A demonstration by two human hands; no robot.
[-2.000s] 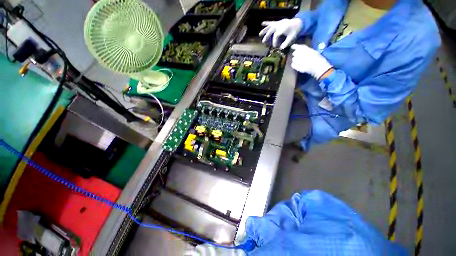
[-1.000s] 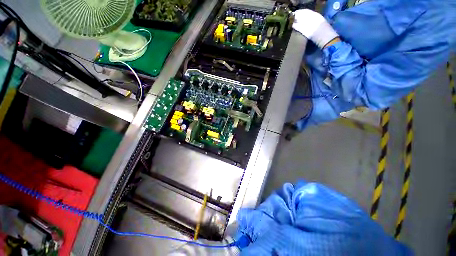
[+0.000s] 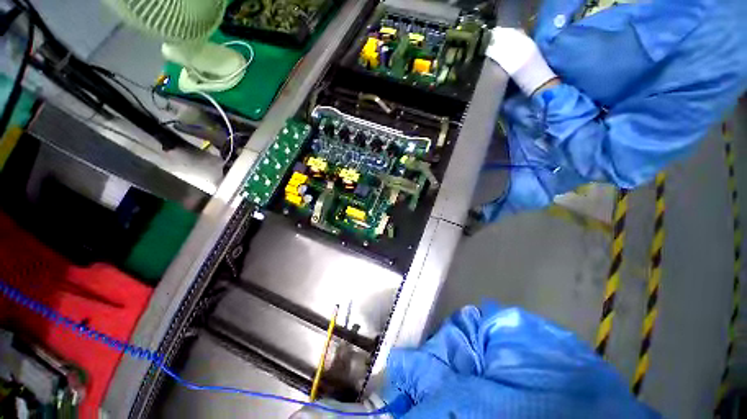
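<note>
My right hand [image 3: 340,409], in a white glove, is cut off by the bottom edge. A thin yellow stick [image 3: 325,358] sticks up from it over the metal between the rails; the fingers are mostly hidden. A green circuit board [image 3: 360,184] with yellow blocks and a white strip along its far edge lies in a black pallet [image 3: 340,245] on the rails, ahead of my hand and apart from it. A green strip with pale dots [image 3: 276,162] lies at the pallet's left side, by the left rail. My left hand is out of the picture.
A second populated board [image 3: 422,53] lies farther up the line, with another worker's gloved hand [image 3: 518,57] at its right. A blue coiled cord [image 3: 98,333] crosses to my right wrist. A pale green fan [image 3: 209,65] stands at upper left, beside a red mat [image 3: 82,307].
The view has tilted down and moved closer to the near board. The yellow stick has come into view at my right hand. The other worker's second hand has left the view.
</note>
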